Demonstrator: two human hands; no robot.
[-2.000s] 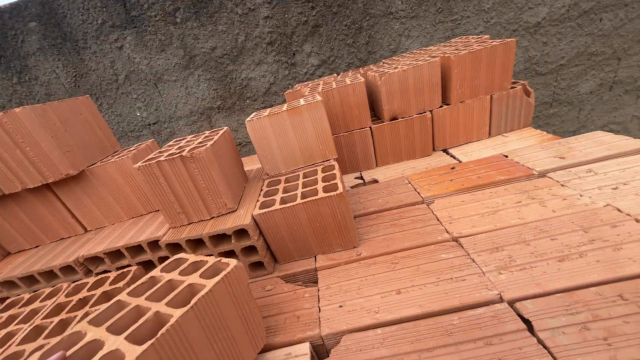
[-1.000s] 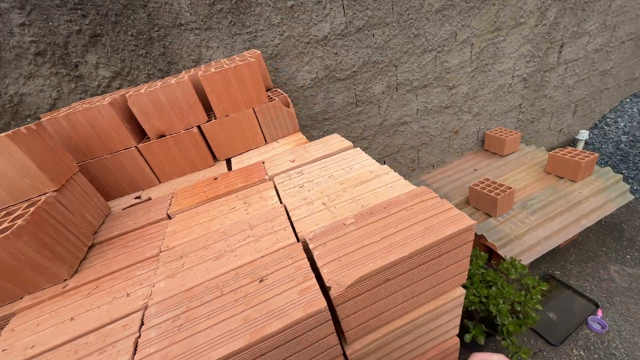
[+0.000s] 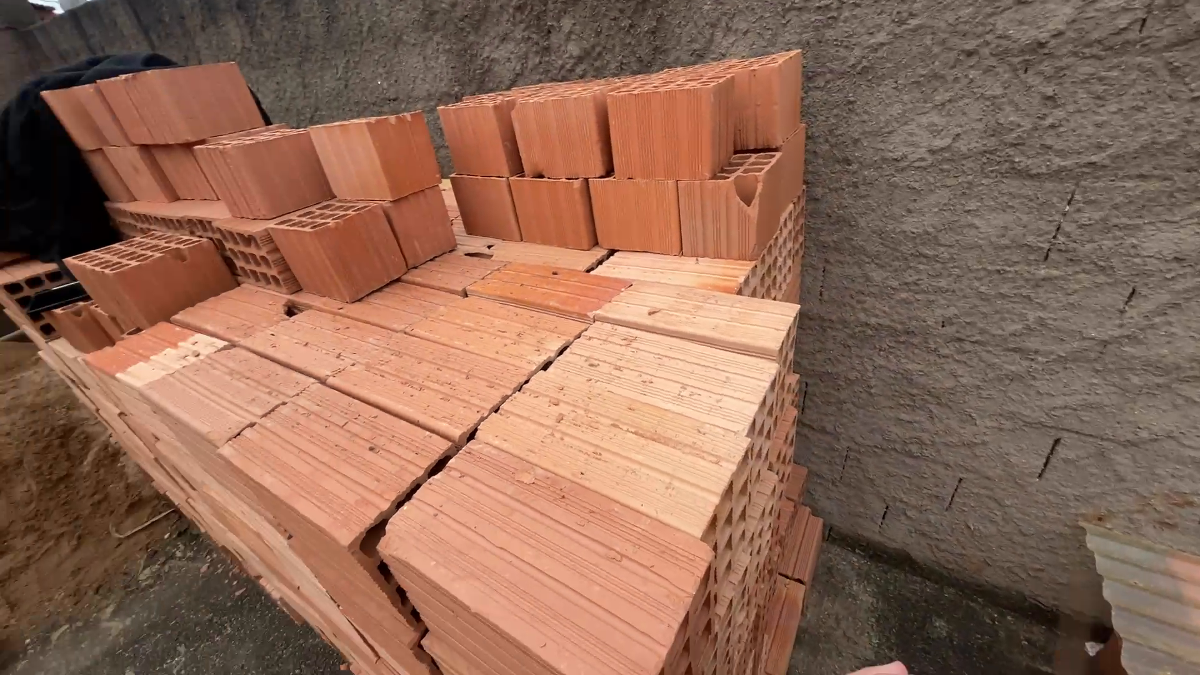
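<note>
Just a small bit of a hand, perhaps a fingertip (image 3: 879, 668), shows at the bottom edge, right of centre. Which hand it belongs to and what it touches cannot be told. The nearest thing is the front corner of a big stack of hollow clay bricks (image 3: 553, 553), laid on their sides with ribbed faces up. Farther back, two layers of upright hollow bricks (image 3: 670, 127) stand on the stack near the wall. At the left, more bricks (image 3: 342, 244) stand singly and in piles, their cell openings facing up.
A rough cement wall (image 3: 984, 281) runs behind and to the right. A corrugated sheet (image 3: 1148, 600) lies at the lower right. Black cloth (image 3: 47, 159) hangs at the far left, above a heap of sand (image 3: 66, 450). Dark ground (image 3: 900, 600) borders the stack.
The view has swung strongly, first right and then back left. The bit of hand stays at the bottom edge. No brick has plainly moved.
</note>
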